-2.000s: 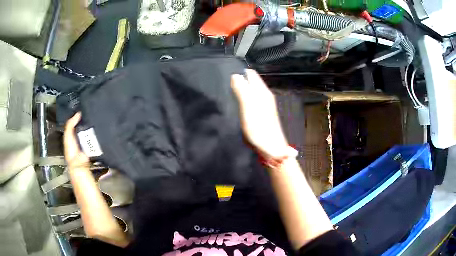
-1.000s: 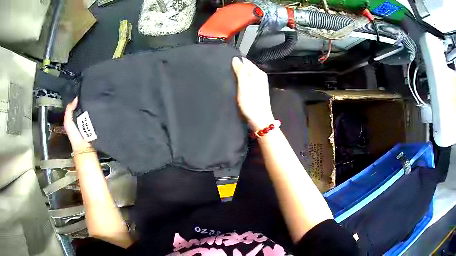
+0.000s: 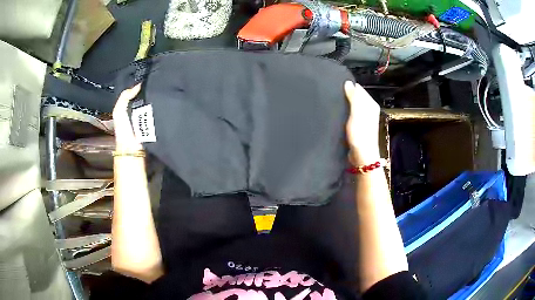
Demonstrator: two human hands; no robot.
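A black fabric piece is spread out above my lap, roughly rectangular with rounded right corners and a seam down its middle. A white label with dark print sits at its left edge. My left hand grips the left edge beside the label, its fingers partly hidden by the fabric. My right hand grips the right edge, with its thumb on the front and the other fingers hidden behind.
An open cardboard carton with dark items stands at right. A blue crate holding dark fabric is in front of it. Beige bags hang at left by a metal rail. An orange-red part and hose are at top.
Both hands have moved right with the black piece. The piece looks flatter and more level, and more widely spread between the hands; earlier it was creased and tilted.
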